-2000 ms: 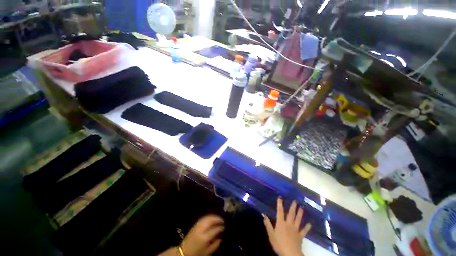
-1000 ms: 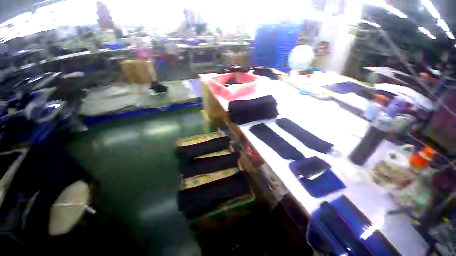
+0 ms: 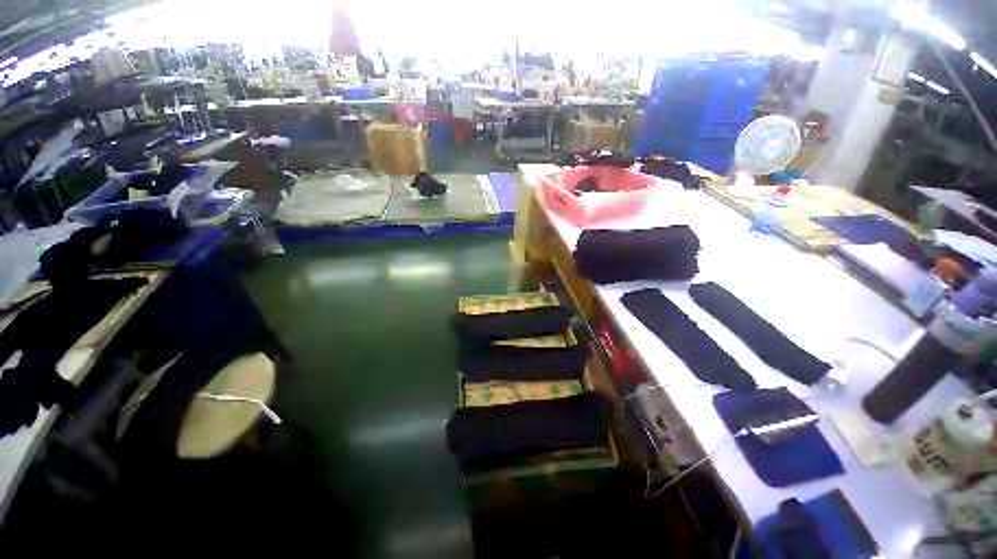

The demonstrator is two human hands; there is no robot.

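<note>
Neither of my hands is in the picture. The near end of the blue sewing template (image 3: 847, 526) shows at the bottom right, cut off by the edge, with a black piece on it. A dark blue pad (image 3: 796, 459) lies beyond it with a shiny dark device (image 3: 778, 421) on top. Two rows of black fabric pieces (image 3: 689, 336) lie side by side on the white table (image 3: 754, 257). A thick black stack (image 3: 637, 253) lies behind them, before the pink basket (image 3: 599, 204), which holds black pieces.
An open carton (image 3: 525, 392) with black bundles stands on the green floor (image 3: 372, 317) left of the table. A round stool seat (image 3: 227, 406) is at the left. A dark bottle (image 3: 918, 371), a white jug (image 3: 949, 437) and a desk fan (image 3: 767, 146) are at the right.
The view has swung left and away from the template. Both hands, seen at the template two seconds ago, have left the picture. The floor, carton and stool have come into fuller view.
</note>
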